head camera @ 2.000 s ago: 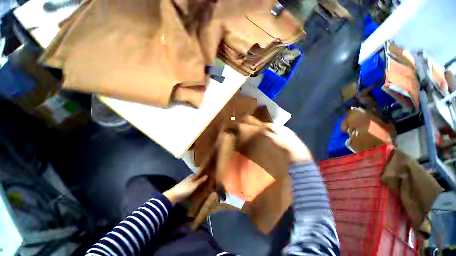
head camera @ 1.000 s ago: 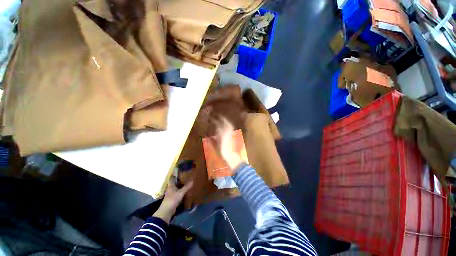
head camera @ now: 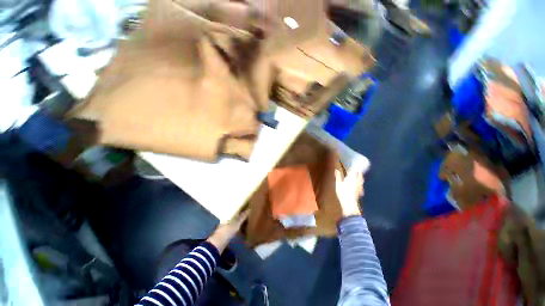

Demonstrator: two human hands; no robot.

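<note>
A brown bag body point(head camera: 325, 206) lies spread beside the corner of the yellow-edged table, with an orange inner pocket point(head camera: 291, 191) facing up. White paper point(head camera: 297, 220) shows below the pocket, and more pale pieces stick out under the bag's lower edge. My left hand point(head camera: 230, 230) is at the bag's left edge by the table corner and seems to grip it; its fingertips are partly hidden. My right hand point(head camera: 349, 190) is at the bag's right edge, thumb and fingers on it. The picture is blurred.
Large brown bag panels point(head camera: 173, 95) are heaped on the yellow-edged table point(head camera: 209, 185). A folded brown stack point(head camera: 317, 57) lies behind them. A blue bin point(head camera: 345, 119) stands beyond. A red crate point(head camera: 457, 257) stands at the lower right, brown material over its rim. Blue bins and shelving are farther right.
My right hand has moved from the orange pocket to the bag's right edge. The bag, folded up two seconds ago, now lies opened out with the pocket uncovered. The view has shifted.
</note>
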